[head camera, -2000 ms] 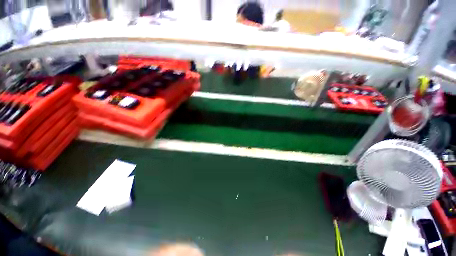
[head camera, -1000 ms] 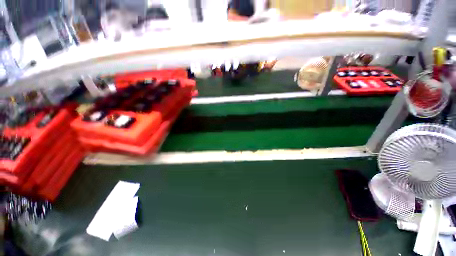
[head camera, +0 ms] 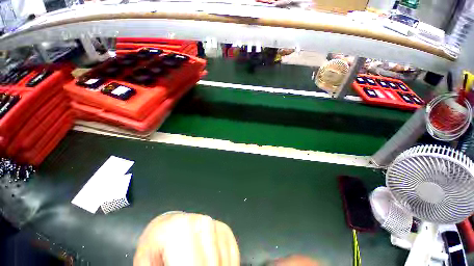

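My left hand [head camera: 187, 241] rises from the bottom edge, left of centre, its fingers bunched; its lower part is cut off, and I cannot see whether it holds anything. Only a blurred sliver of my right hand [head camera: 296, 261] shows at the bottom edge. White label sheets [head camera: 104, 182] lie overlapping on the dark green mat [head camera: 208, 179], left of my left hand; one corner shows small dark marks. Yellow tweezers [head camera: 356, 249] lie at the lower right, below a dark red-edged phone [head camera: 356, 203]. Neither hand touches them.
Stacked red trays [head camera: 117, 104] with black units stand at left, beside another red stack [head camera: 36, 124]. The green conveyor [head camera: 270, 124] runs behind a pale rail. A white fan [head camera: 430, 189] and slanted post [head camera: 400, 140] stand right. A red tray [head camera: 387, 93] lies beyond the conveyor.
Both hands were out of view one second ago; now my left hand has come up at the bottom and an edge of my right hand shows. The camera view has shifted. The sheets remain on the mat.
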